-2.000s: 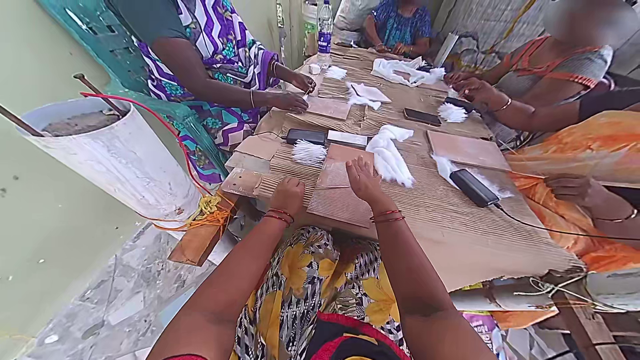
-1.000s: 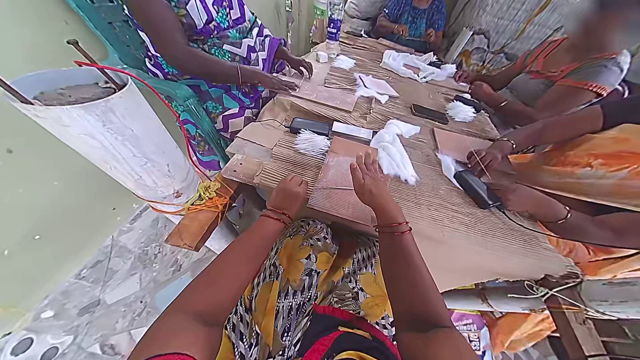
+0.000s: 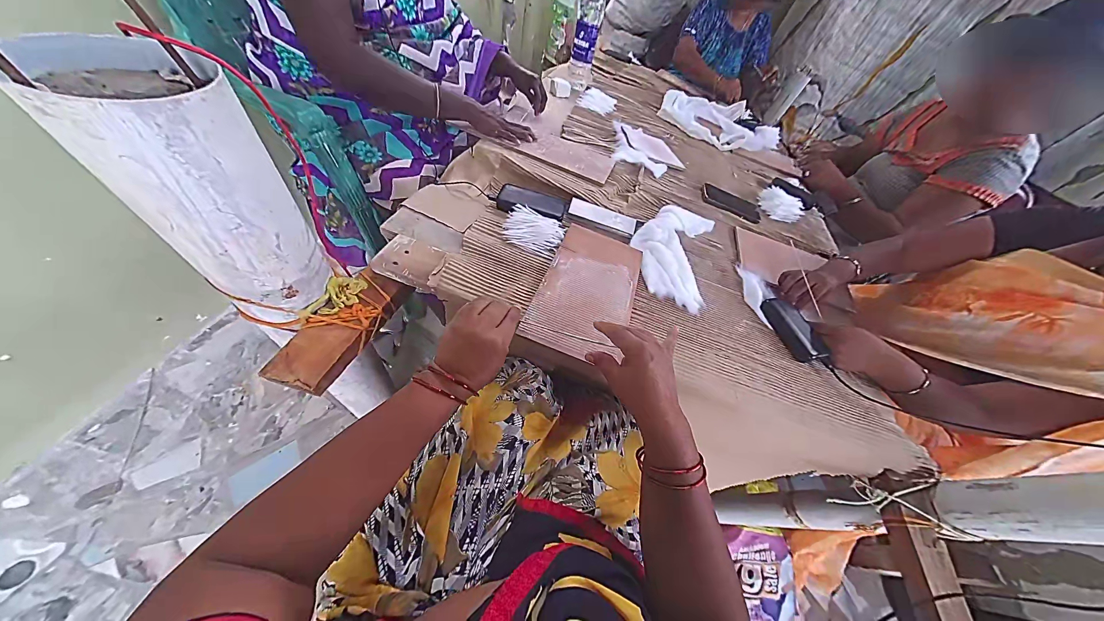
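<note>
A flat reddish-brown tile or board [image 3: 586,276] lies on the corrugated cardboard table cover in front of me. My left hand [image 3: 479,341] rests at its near left corner, fingers curled; whether anything thin is in it cannot be seen. My right hand [image 3: 640,371] is at the near right corner, fingers spread, with nothing visible in it. Beyond the board lie a bundle of white cotton wicks [image 3: 533,229], a black case or device [image 3: 531,201] and a small white box [image 3: 601,217]. White cotton [image 3: 671,259] lies right of the board.
Co-workers sit around the table, one with hands at another board [image 3: 569,155] at far left. At right a person's hands are near a board [image 3: 776,259] and a corded black device [image 3: 795,329]. A phone [image 3: 730,203] lies mid-table. A white pillar [image 3: 198,172] stands left.
My right hand has lifted or drawn back from the board toward me, and its fingers have spread. My left hand stays at the near left corner.
</note>
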